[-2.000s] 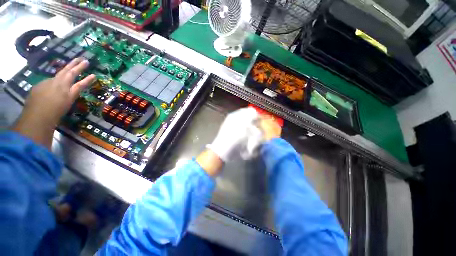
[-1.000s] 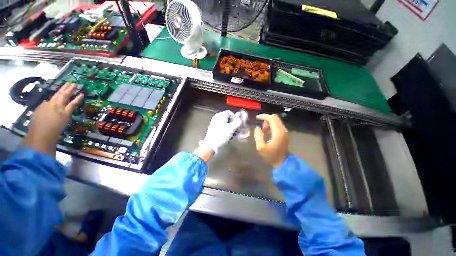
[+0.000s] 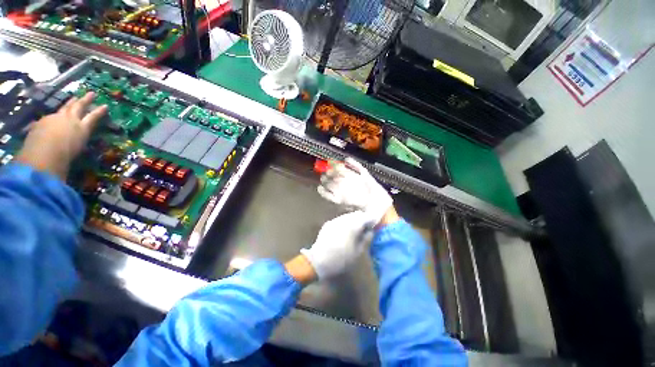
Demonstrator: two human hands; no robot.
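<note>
My left hand (image 3: 340, 245), in a white glove, is at the cuff of the white glove on my right hand, its fingers closed at the wrist. My right hand (image 3: 353, 188) is gloved too, with its fingers partly bent and apart, and holds nothing visible. Both hands are over the conveyor's metal pan (image 3: 269, 208). A red block (image 3: 321, 165) at the far rail is partly hidden behind my right hand. To the left, a green circuit board (image 3: 115, 129) lies in its metal-edged carrier (image 3: 228, 195), with copper-wound coils (image 3: 159, 180) and grey blocks (image 3: 190, 141).
Another person's bare hand (image 3: 56, 136) reaches over the board from the left. Beyond the far rail (image 3: 424, 185), trays of orange pieces (image 3: 347, 127) and green strips (image 3: 413, 152) stand on a green mat (image 3: 480, 168), beside a white fan (image 3: 276, 51) and stacked black trays (image 3: 438, 89).
My right hand was bare and apart from my left a second ago. It now wears a white glove, and my left hand is at its cuff. The view has shifted and tilted.
</note>
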